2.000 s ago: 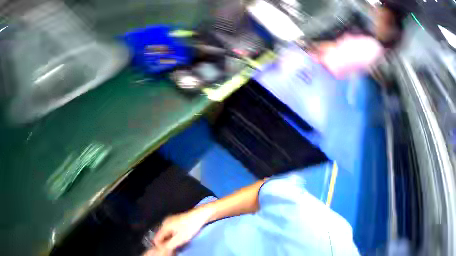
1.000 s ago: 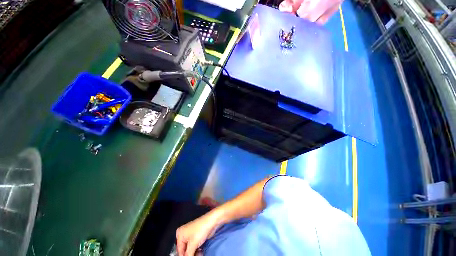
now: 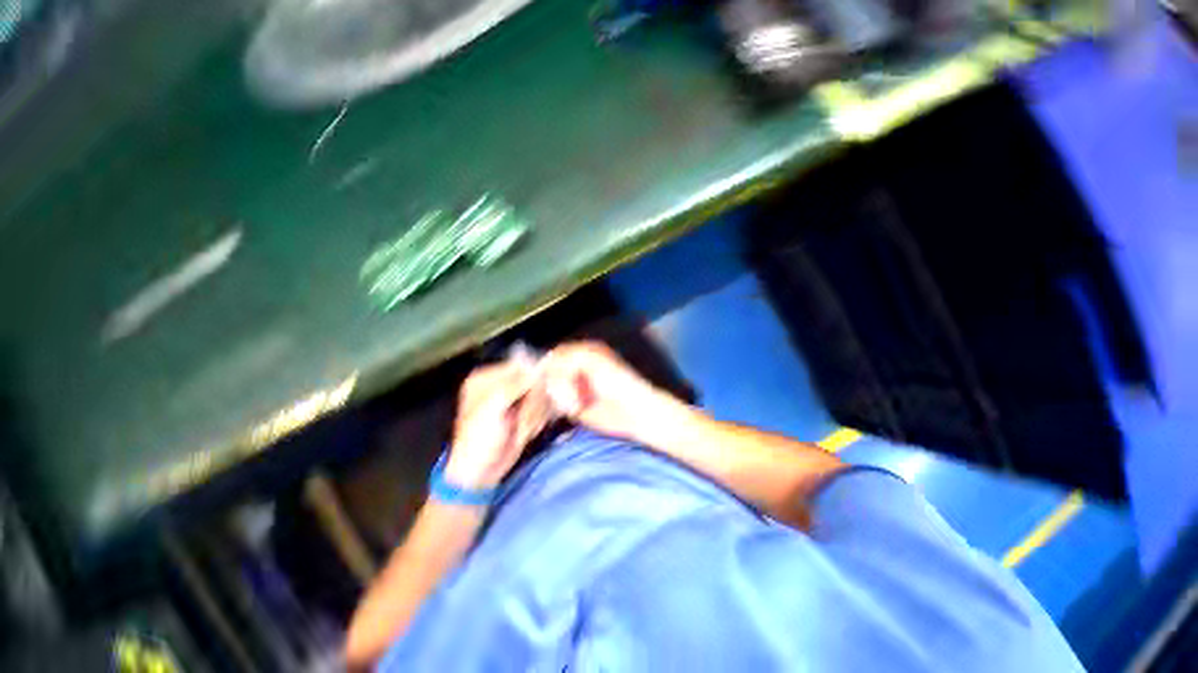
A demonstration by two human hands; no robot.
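My left hand (image 3: 494, 410), with a bright blue wrist strap (image 3: 460, 484), and my right hand (image 3: 594, 384) meet over my lap, just below the bench edge. Their fingertips are together at a small pale, shiny thing (image 3: 523, 355), blurred; it may be a small clear plastic bag. Which hand holds it I cannot tell. Green circuit boards (image 3: 444, 247) lie side by side on the green bench beyond my hands, blurred.
The worn bench edge (image 3: 631, 250) runs diagonally in front of me. A clear round-rimmed tub or cover (image 3: 296, 66) is at the far side. A thin pale strip (image 3: 174, 284) lies at left. A black rack (image 3: 939, 283) stands right, beside a blue-violet surface.
The view has swung left. My left hand and its blue strap are now in view, meeting my right hand. The boards show more fully; the blue bin and fan have left the picture.
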